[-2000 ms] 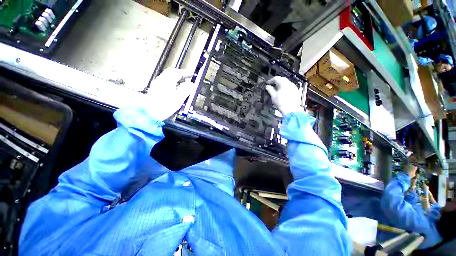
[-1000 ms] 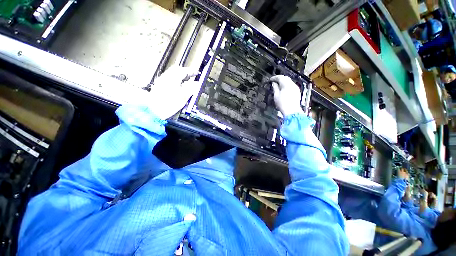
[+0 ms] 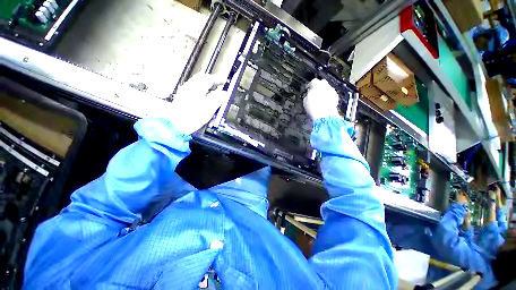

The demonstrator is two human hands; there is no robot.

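Note:
A dark carrier with many cut-outs and pale side bars lies on the conveyor in front of me. A small greenish part shows at its far left corner. My left hand, in a white glove, rests at the carrier's left side bar; its fingertips are partly hidden, so its grip cannot be told. My right hand, in a white glove, is over the carrier's right part with fingers curled down; whether it holds anything is hidden.
A populated green circuit board lies on the line to the right. Another board is at the top left. Brown cartons stand on the shelf. Spare carriers are at lower left. Another worker's blue sleeves show at right.
My right hand has shifted slightly up over the carrier and its fingers look more curled. My left hand stays at the left bar. The view has shifted slightly.

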